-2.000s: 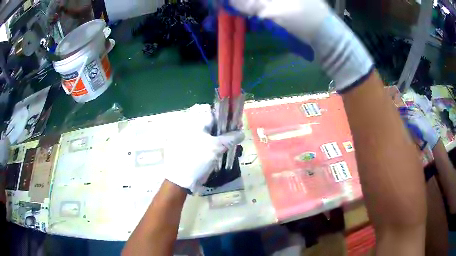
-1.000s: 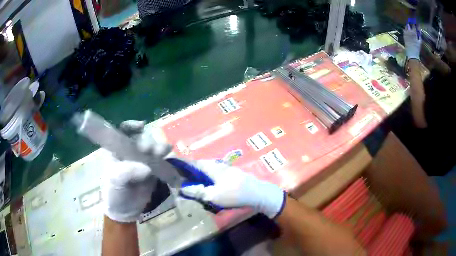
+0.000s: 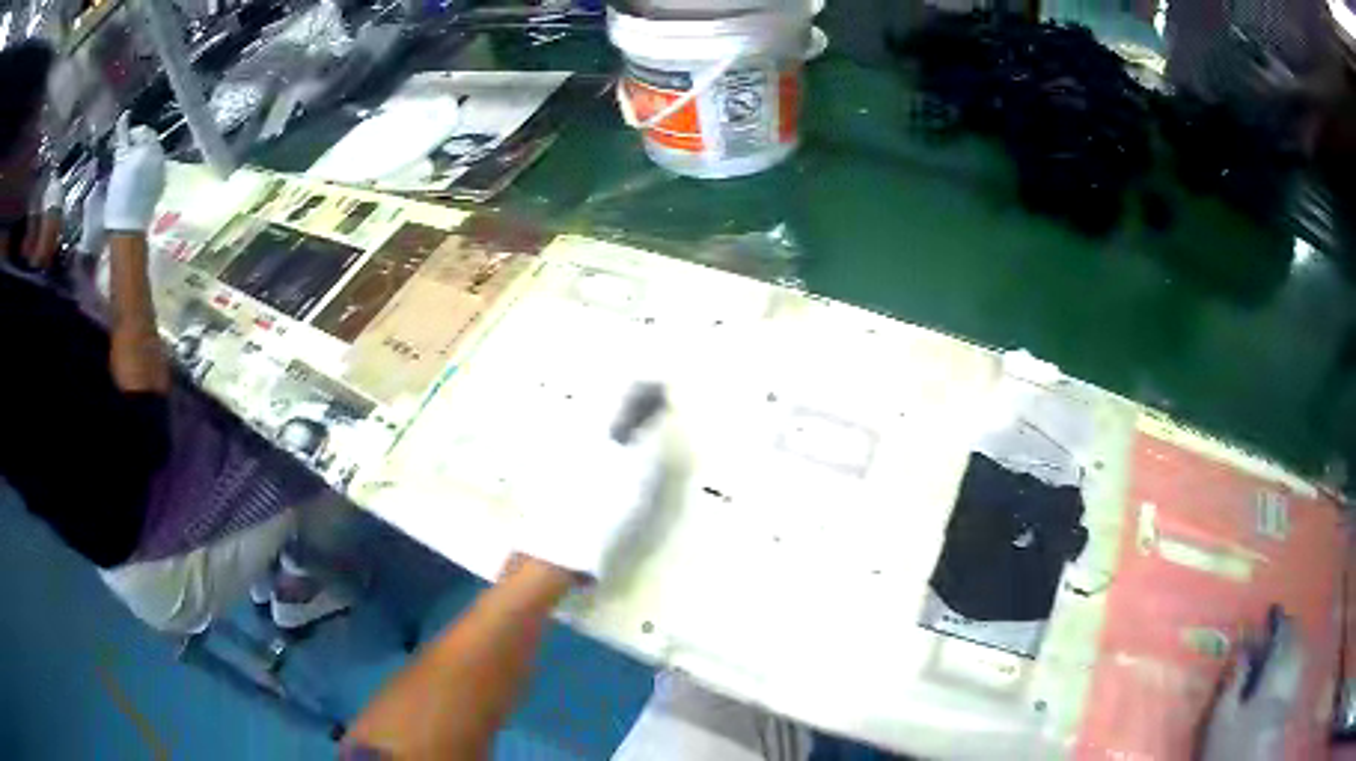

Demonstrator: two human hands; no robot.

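Note:
My left hand point(image 3: 617, 498), in a white knit glove, is over the white sheet and blurred. A small dark shape point(image 3: 641, 410) shows at its fingertips; I cannot tell what it is or whether the hand grips it. My right hand point(image 3: 1254, 696), in a white and blue glove, is blurred at the lower right and cut off by the bottom edge; its fingers and any hold are unclear. A crumpled black pad point(image 3: 1011, 543) lies on a pale plate between the hands. No red rods or silver tubes can be made out.
A white bucket with an orange label point(image 3: 714, 92) and a dark tangled heap point(image 3: 1108, 127) stand on the green surface point(image 3: 907, 223). The pink sheet point(image 3: 1175, 595) is at right. Another person point(image 3: 141, 446) sits at far left, one gloved hand raised.
The view has swung left. My hands, together around a silver piece before, are now far apart. The silver tube sets on the pink sheet and the red rods have left the view.

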